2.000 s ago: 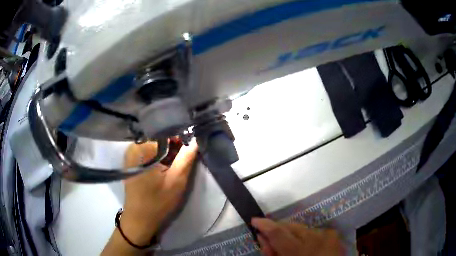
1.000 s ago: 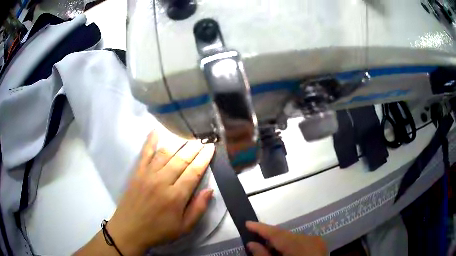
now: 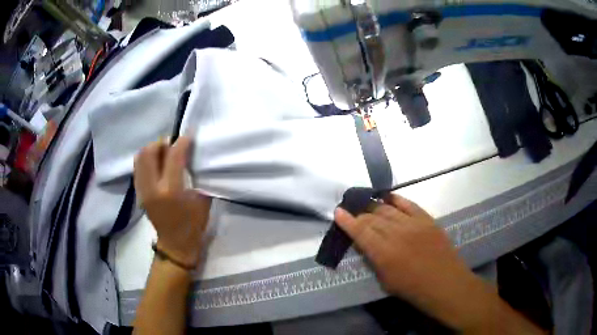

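The light grey garment panel point(image 3: 275, 147) lies left of the needle, with folds across it. The dark binding strip point(image 3: 375, 157) runs from under the presser foot point(image 3: 368, 121) towards me and bends over near the panel's front corner. My right hand point(image 3: 399, 235) pinches the strip and the panel corner; the strip's end hangs past its fingers. My left hand point(image 3: 171, 190) is slightly blurred at the panel's left part, fingers bent over the cloth; whether it grips is hard to tell.
The white sewing machine head point(image 3: 452, 33) stands at the upper right. Dark spare strips point(image 3: 507, 108) and black-handled scissors point(image 3: 556, 108) lie right of the needle. Sewn grey panels with dark stripes point(image 3: 72, 229) are heaped at left. A ruler point(image 3: 294, 286) runs along the front edge.
The view has shifted, showing the needle area. My left hand has moved left, away from the needle. My right hand has brought the strip to the panel's corner, and the strip is now bent.
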